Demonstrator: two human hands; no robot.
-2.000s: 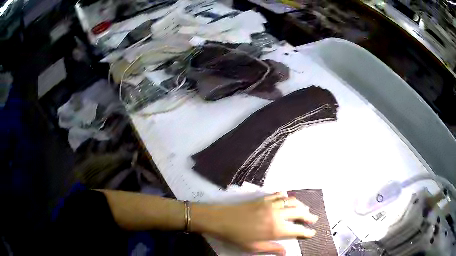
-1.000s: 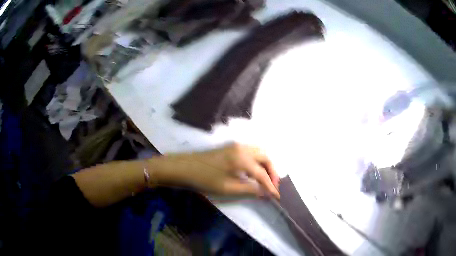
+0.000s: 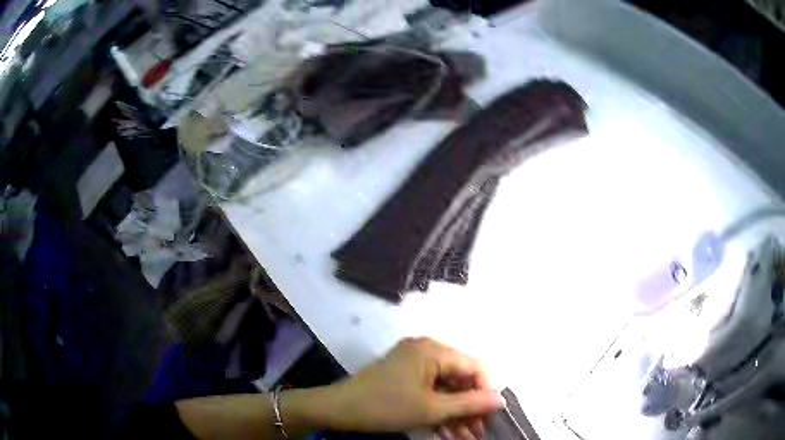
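Note:
A dark brown strip of fabric (image 3: pixel 519 414) lies at the bottom edge of the picture, left of the sewing machine's needle area. Only its upper end shows. My left hand (image 3: pixel 435 391) reaches in from the lower left and pinches the strip's edge between thumb and fingers. My right hand is out of the picture. The white sewing machine head (image 3: pixel 732 335) stands at the right, blurred and overexposed, so its foot and needle are hard to make out.
A fanned stack of brown pieces (image 3: pixel 430 202) lies beyond my hand. Behind it are a crumpled dark heap (image 3: pixel 370 86) and pale scraps (image 3: pixel 245 146). A machine lamp (image 3: pixel 661 286) hangs at the right. A grey trough-like rim (image 3: pixel 663 73) runs along the far side.
My left hand lay flat with fingers spread on the strip; it is now closed on its edge, lower in the picture. Less of the strip shows. The camera view has shifted.

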